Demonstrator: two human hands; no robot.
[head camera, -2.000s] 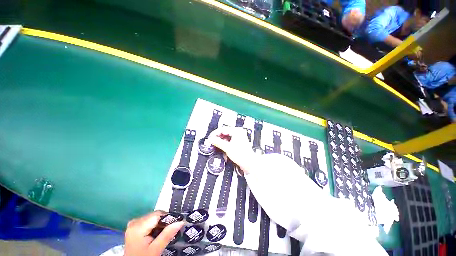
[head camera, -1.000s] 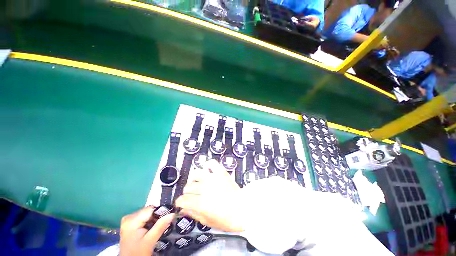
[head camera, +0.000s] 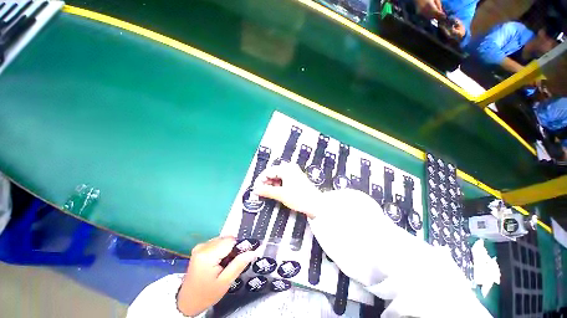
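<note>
Several smartwatches with black straps lie in rows on the white mat (head camera: 273, 133). My right hand (head camera: 287, 186) is over the left part of the mat, fingertips together at the leftmost smartwatch (head camera: 252, 200), which shows a printed disc on its face; a small red spot shows at the fingertips. Whether they hold anything is too blurred to tell. My left hand (head camera: 214, 267) grips a film strip (head camera: 264, 266) of black printed discs at the mat's near left edge. My right forearm hides part of the watches.
A film sheet (head camera: 442, 192) lies right of the mat, beside a crumpled white wipe (head camera: 485, 267), a white box (head camera: 491, 227) and a black compartment tray (head camera: 521, 273). A yellow post (head camera: 510, 84) and people in blue sleeves are across the line.
My right hand has moved from beside the film strip back to the leftmost watch. That watch's face was bare before and now shows white print. The view has shifted and tilted.
</note>
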